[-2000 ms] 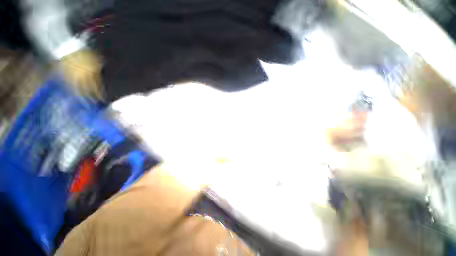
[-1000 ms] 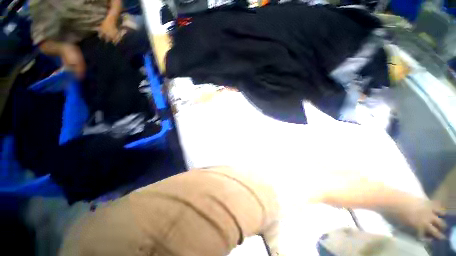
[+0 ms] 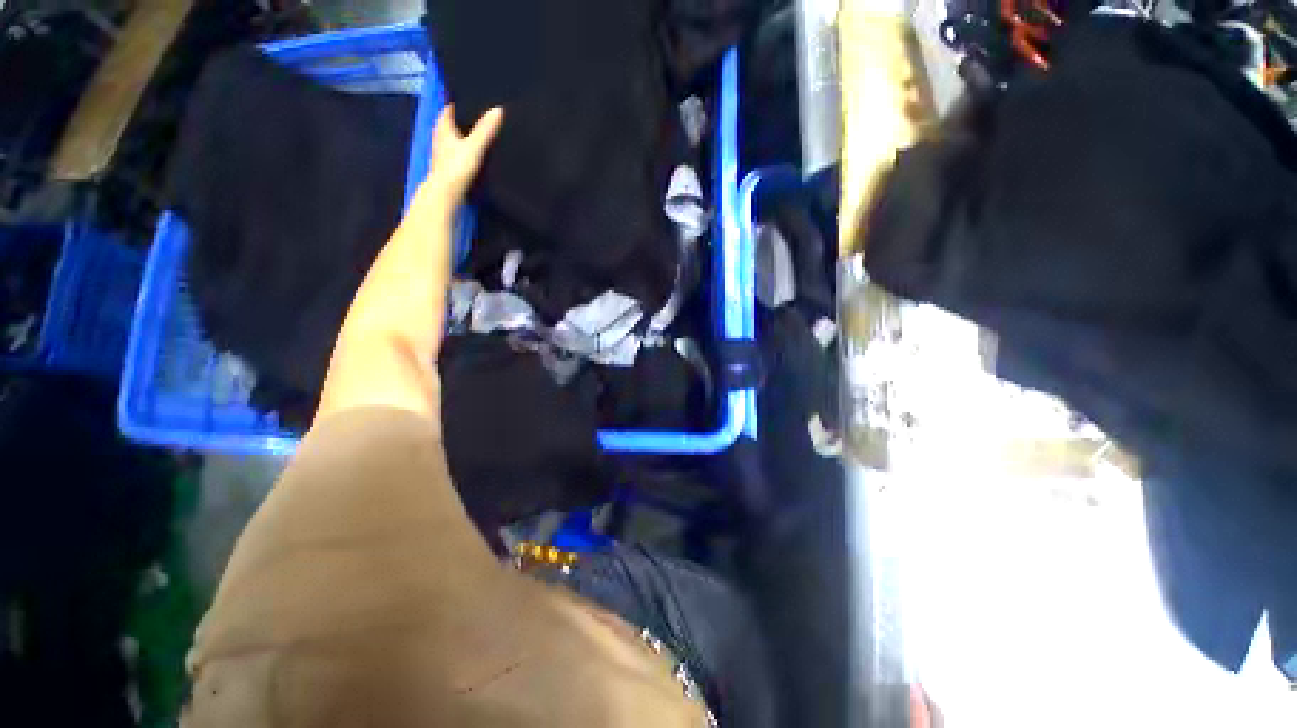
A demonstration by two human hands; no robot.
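Note:
My left arm in a tan sleeve reaches forward over a blue basket (image 3: 142, 363). My left hand (image 3: 462, 150) is at the left edge of black cloth (image 3: 569, 100) piled in the basket. Thumb and a finger show apart against the cloth; whether they grip it is unclear. Pale grey-white pieces (image 3: 598, 324) lie among the black cloth. Of my right hand, only a small blurred skin-coloured patch (image 3: 922, 707) shows at the bottom edge, so its hold is hidden.
On the right, a large black garment (image 3: 1109, 213) lies over the overexposed white table (image 3: 1024, 583). Orange-red handles (image 3: 1027, 31) show at the top right. Another blue basket (image 3: 88, 299) is at the left. The table's left edge runs beside the middle basket.
The view has swung left towards the baskets. My left arm now extends over the basket instead of lying across the table. The hand seen at the lower right is almost out of view.

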